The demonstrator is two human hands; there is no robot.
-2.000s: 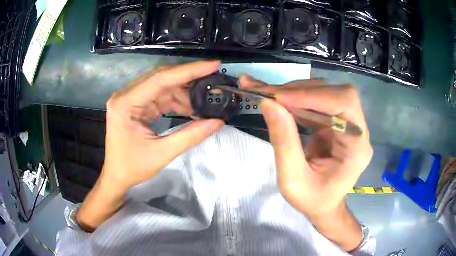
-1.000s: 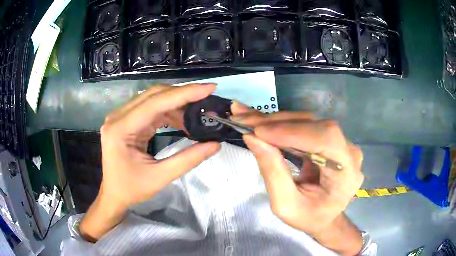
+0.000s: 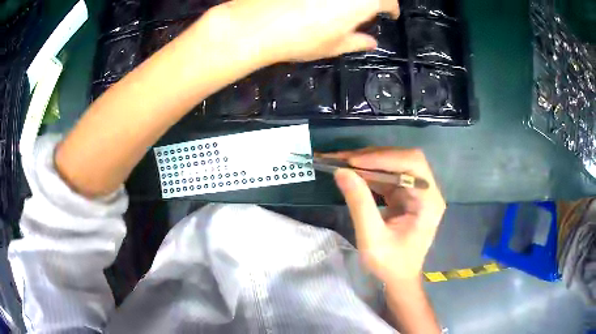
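My right hand [image 3: 398, 209] holds metal tweezers [image 3: 372, 173] like a pen, their tips over the right part of the backing sheet [image 3: 261, 147]. The pale sheet lies flat near the bench edge, with rows of small dark rings at its left and along its bottom. My left hand [image 3: 314, 29] is stretched over the glossy black tray [image 3: 405, 121], its fingertips near the top edge of the picture. Whether it holds the round black housing cannot be told; something dark shows by its fingers. Round housings show in the tray pockets.
White and yellowish paper strips [image 3: 40, 98] lie at the left, beside a second dark tray [image 3: 13, 85]. A clear glittering tray or bag [image 3: 565, 98] is at the far right. A blue plastic frame [image 3: 523, 241] and striped floor tape [image 3: 464, 273] are below right.
My left hand has moved from in front of me up over the tray, carrying the housing out of clear sight. My right hand's tweezers have left the housing. The backing sheet is now uncovered.
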